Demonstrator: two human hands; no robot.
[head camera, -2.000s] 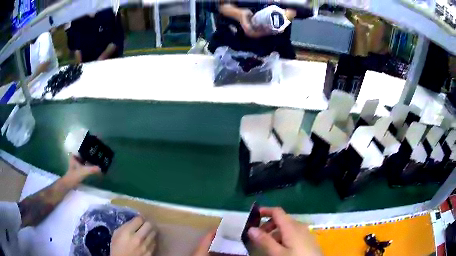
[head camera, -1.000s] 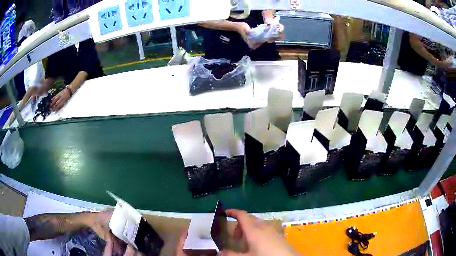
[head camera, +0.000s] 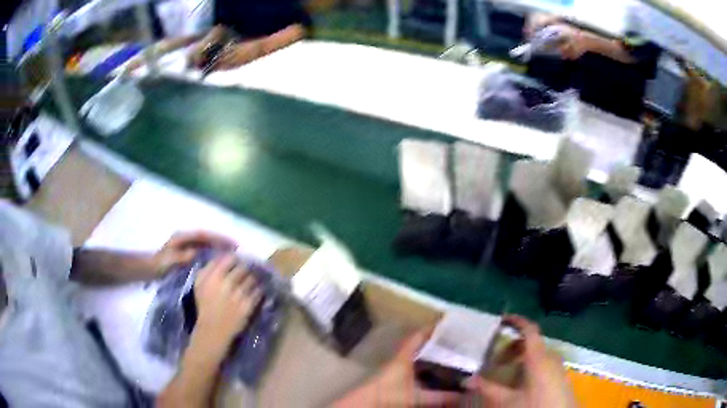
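A small black carton with a white inside (head camera: 462, 339) is at the bottom, right of centre, between my hands. My left hand (head camera: 398, 376) holds its left side, partly cut off by the lower edge. My right hand (head camera: 530, 370) holds its right side, with fingers at the open flap. The image is blurred, and the carton's contents are not clear. Another open carton (head camera: 331, 295) stands on the brown cardboard sheet (head camera: 315, 378) to the left, untouched by my hands.
A neighbour's hands (head camera: 223, 295) are at a crinkled bag of dark items on the left. Several open cartons (head camera: 590, 243) stand on the green belt (head camera: 319, 191). An orange sheet (head camera: 606, 390) lies lower right. People work across the belt.
The view has swung left. The neighbour has let go of the carton, which stands on the cardboard, and reaches to the bag. My hands still hold my carton, now lower right of centre.
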